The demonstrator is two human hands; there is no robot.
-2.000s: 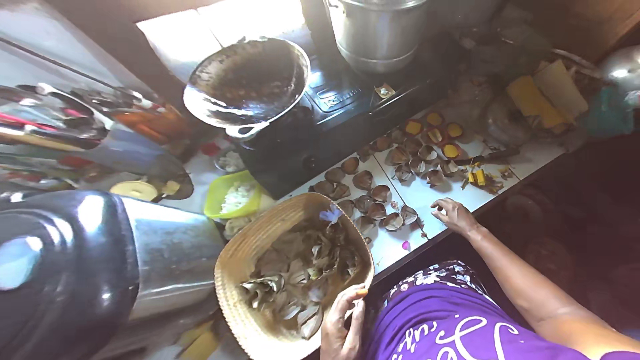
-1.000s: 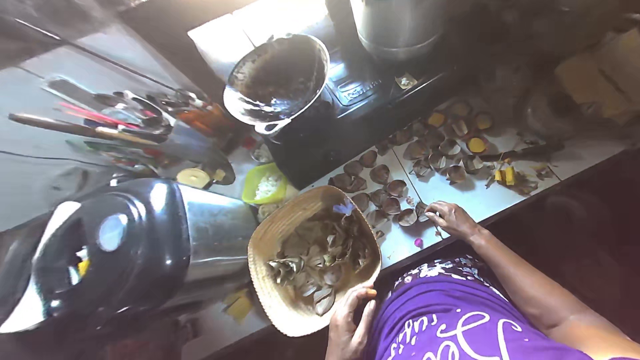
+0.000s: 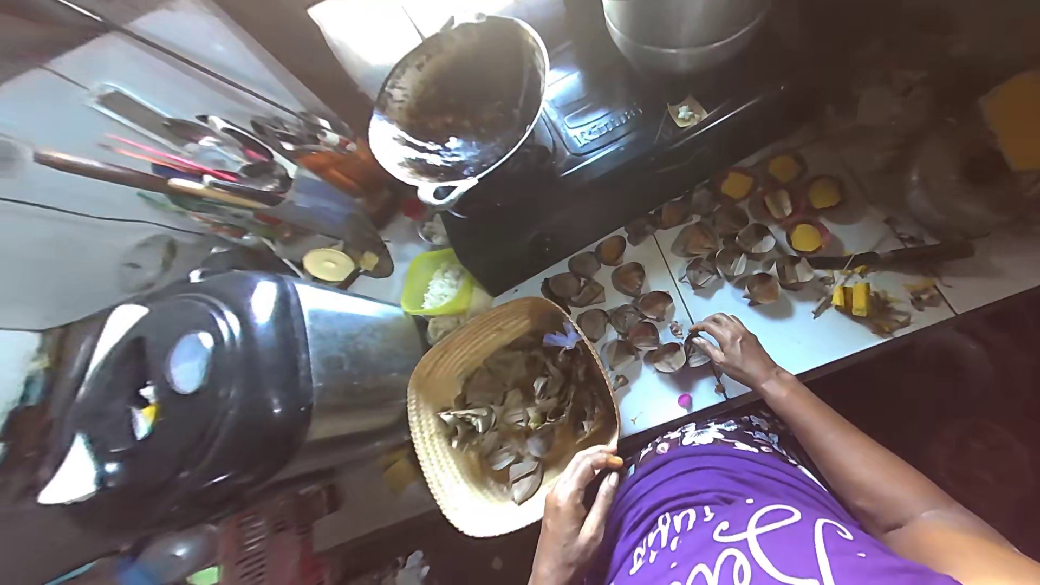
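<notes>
My left hand [image 3: 575,504] grips the near rim of a woven basket [image 3: 443,479], which holds many dry brown leaf pieces [image 3: 520,406]. With its fingertips, my right hand [image 3: 735,351] pinches a small folded dry-leaf cup [image 3: 697,349] at the near side of the white tiled counter [image 3: 646,406]. Several similar leaf cups [image 3: 654,305] stand in loose groups to the left of and beyond that hand. Farther right, several cups hold something yellow [image 3: 806,237]. A small pink thing [image 3: 685,400] lies near the counter's edge.
A blackened wok [image 3: 463,97] and a metal pot [image 3: 686,32] stand on a black gas stove [image 3: 520,236]. Beside it is a green container of white shreds [image 3: 443,284]. A knife [image 3: 894,256] and yellow pieces [image 3: 851,299] lie right. A black-lidded appliance [image 3: 244,382] is at left.
My right hand, which was flat-looking near the counter edge two seconds ago, now has its fingertips on a leaf cup. My left hand stays on the basket rim. The view has shifted somewhat.
</notes>
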